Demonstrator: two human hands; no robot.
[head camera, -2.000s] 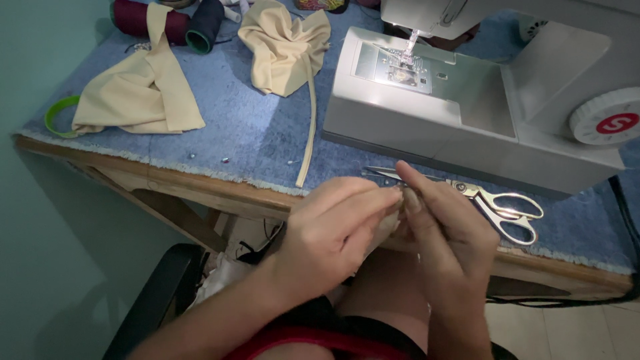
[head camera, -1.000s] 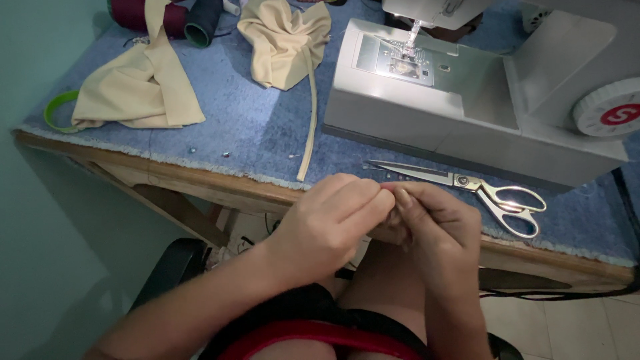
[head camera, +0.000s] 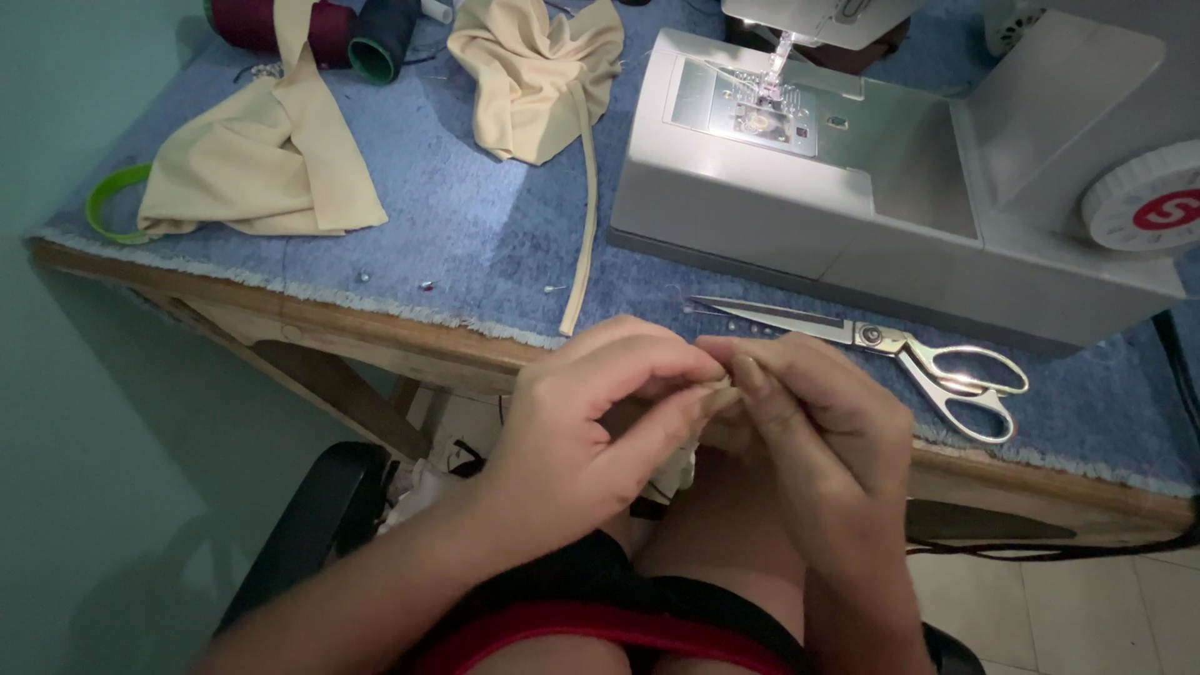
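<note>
My left hand (head camera: 614, 412) and my right hand (head camera: 816, 412) meet at the fingertips just off the table's front edge. Both pinch a small piece of cream fabric (head camera: 720, 398), most of it hidden by the fingers. Beyond my right hand lie metal fabric scissors (head camera: 877, 337), blades pointing left. A narrow cream fabric strip (head camera: 587, 225) runs toward my left hand from a gathered cream fabric piece (head camera: 534, 80). Farther left lies a folded cream fabric piece (head camera: 253, 164) with a green ring (head camera: 117, 202) at its corner.
A white sewing machine (head camera: 731, 216) with its lamp lit stands at the back right. A maroon thread cone (head camera: 323, 33) and a dark thread cone (head camera: 380, 42) lie at the back left. Pins (head camera: 553, 289) lie near the table's frayed denim cover edge. A black chair armrest (head camera: 314, 525) is at lower left.
Two seconds ago my right hand's raised fingers overlapped the scissors' blades; it has since drawn down and the blades show. Both hands stay together at the fingertips.
</note>
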